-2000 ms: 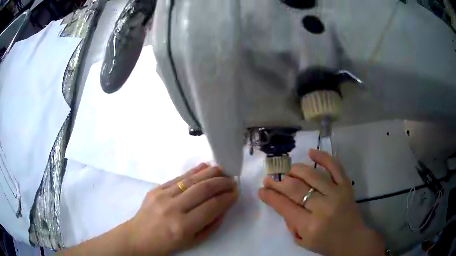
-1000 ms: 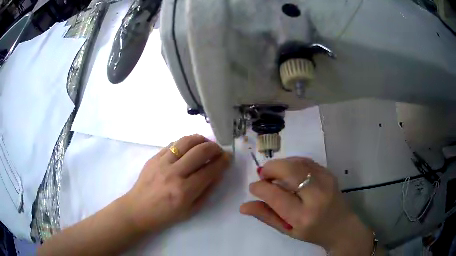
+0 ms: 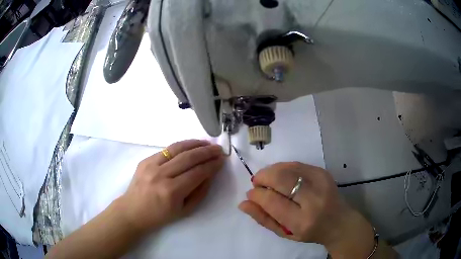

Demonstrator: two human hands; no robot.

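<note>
A white fabric panel [image 3: 202,232] lies flat under both hands and under the machine head. My left hand [image 3: 169,179] rests on it, its fingertips just left of the presser foot and needle [image 3: 227,121]. My right hand [image 3: 298,202] is shut on an awl or seam ripper [image 3: 243,161], with red showing at the fingers. Its thin dark metal point touches or nearly touches the fabric just below the presser foot. A short slit or folded edge shows near the tip; its detail is too small to tell.
The sewing machine head [image 3: 354,50] spans the top, with cream tension knobs [image 3: 275,59]. A grey wrapped oval [image 3: 124,48] hangs at left. A second white piece [image 3: 30,116] lies far left by silvery covering [image 3: 53,187]. Dark snips [image 3: 427,161] and pale thread [image 3: 422,202] lie right.
The awl, hidden at first, now shows in my right hand with its point near the presser foot. The machine appears shifted left and up in view, exposing the foot. My left hand stays on the fabric.
</note>
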